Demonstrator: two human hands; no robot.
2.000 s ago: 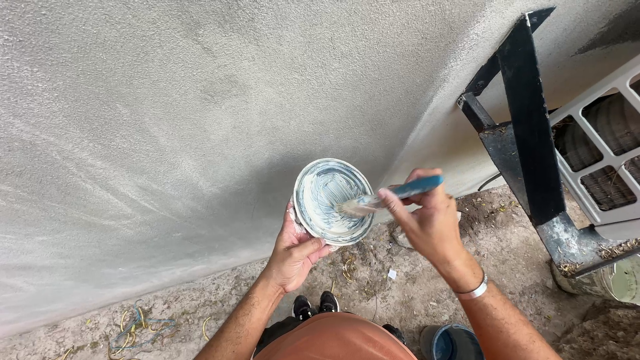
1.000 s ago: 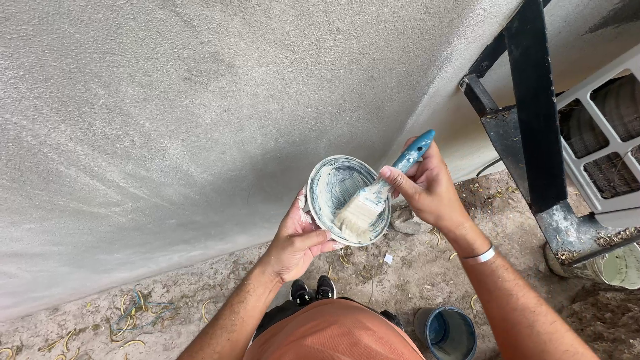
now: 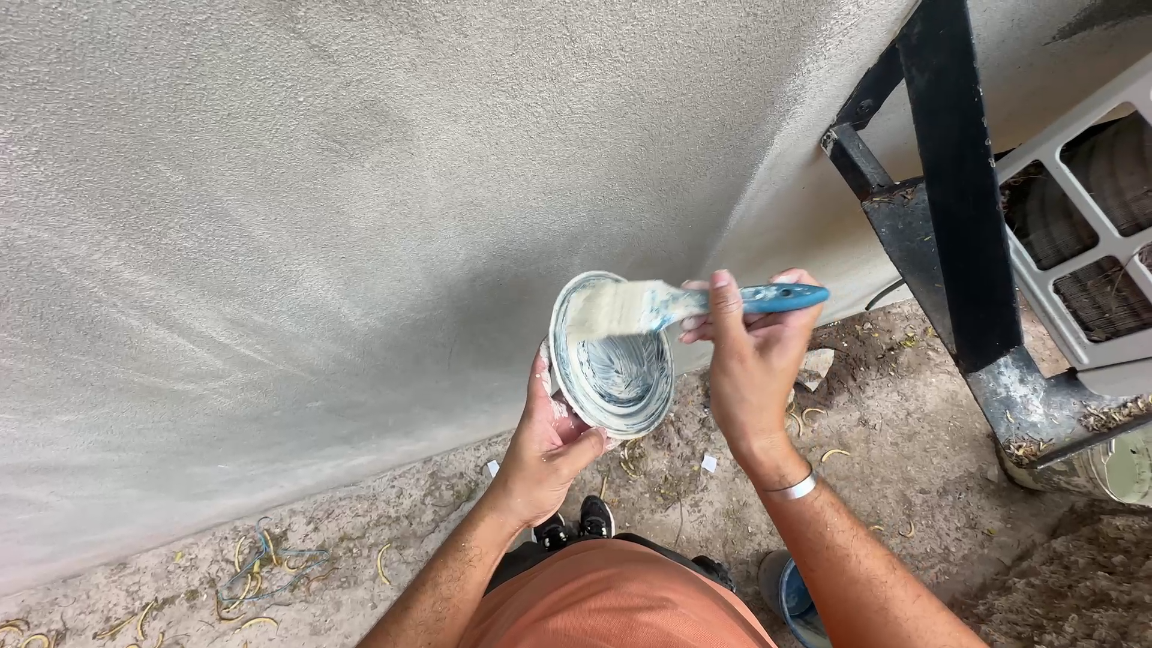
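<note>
My left hand (image 3: 553, 441) grips a round, paint-smeared tub (image 3: 630, 378) by its rim and underside, its mouth tilted up at the camera. Whitish paint streaks its inside. In my right hand (image 3: 756, 360) is a flat paintbrush (image 3: 670, 306) with a blue, paint-marked handle, pointing left. Its bristles, coated in cream-white paint, lie over the upper part of the tub's mouth; whether they touch the inside cannot be told. White paint marks the fingers of my left hand.
A rough grey plastered wall (image 3: 360, 216) fills the left and top. Black metal frame (image 3: 958, 189) and a pale grille (image 3: 1071, 216) stand at right. On the dirt ground (image 3: 864, 504) are a blue-rimmed bucket (image 3: 796, 594), a paint-stained bucket (image 3: 1125, 468) and tangled blue string (image 3: 270, 571).
The brush has swung from slanting down into the tub to lying nearly level across its upper part. My left hand still holds the tub.
</note>
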